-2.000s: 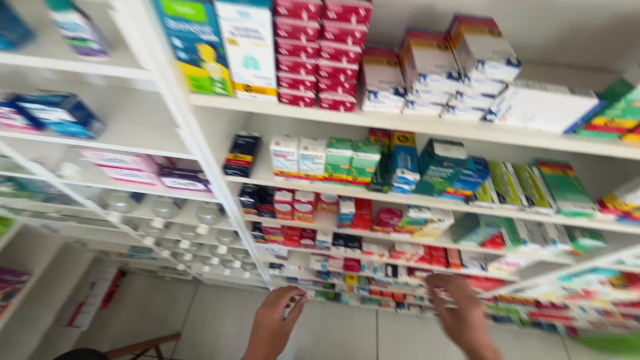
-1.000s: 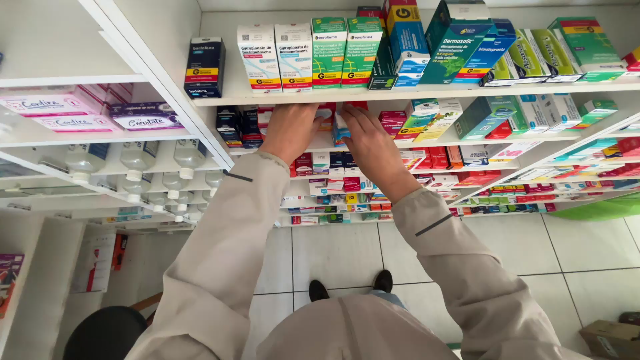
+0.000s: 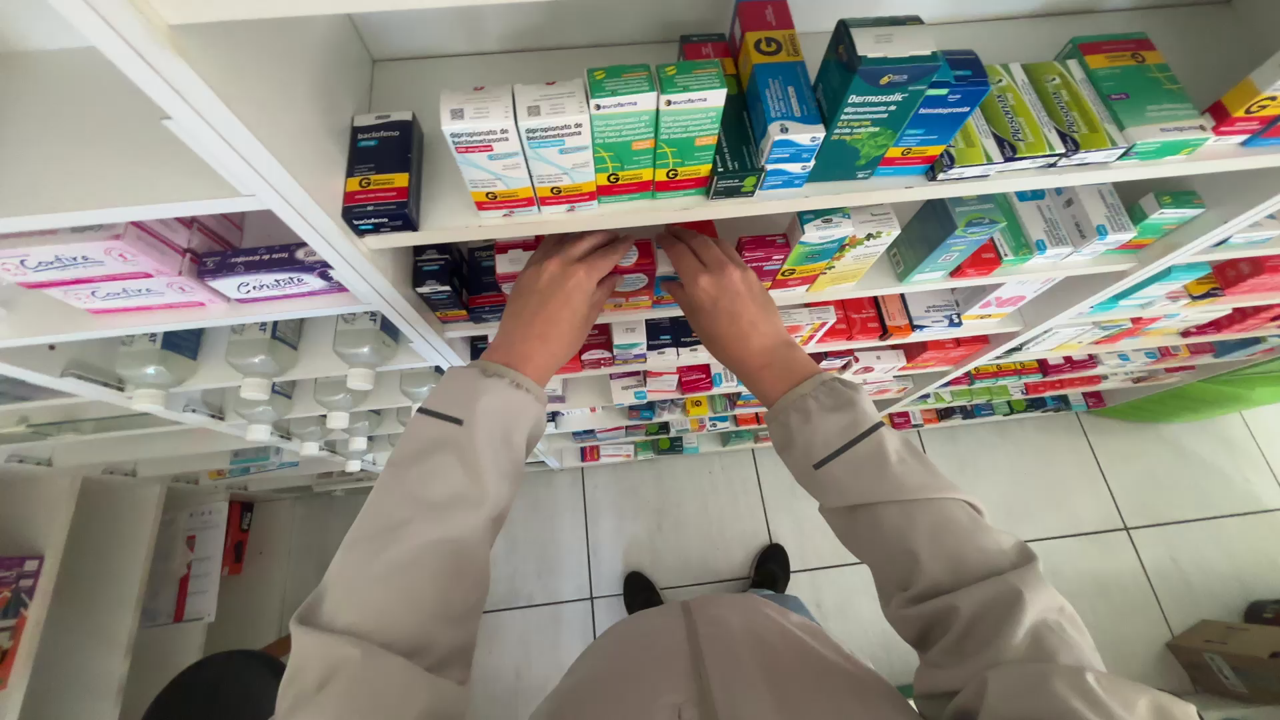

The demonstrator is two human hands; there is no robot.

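Note:
Both my hands reach to the second visible shelf of medicine boxes, under the shelf board [image 3: 640, 213]. My left hand [image 3: 565, 295] rests over red and white boxes, with dark blue boxes [image 3: 440, 280] to its left. Close beside its fingertips is a red and white medicine box [image 3: 634, 272], between the two hands. My right hand [image 3: 722, 305] touches boxes just right of that one; its fingertips partly hide them. Right of it are crimson boxes [image 3: 764, 256]. Whether either hand grips a box cannot be told.
Above my hands stand white beclometasone boxes [image 3: 490, 150], green boxes [image 3: 622, 130] and a dark baclofeno box [image 3: 383, 170]. Clear bottles [image 3: 262, 350] and pink boxes [image 3: 100, 252] fill shelves at the left. A cardboard box [image 3: 1230, 655] lies on the floor at the right; a black round seat [image 3: 212, 688] is at lower left.
Two seconds ago my hands were apart, below the shelves, the left one with a small item. One second ago both were at this shelf; now the right hand is slightly farther from the left.

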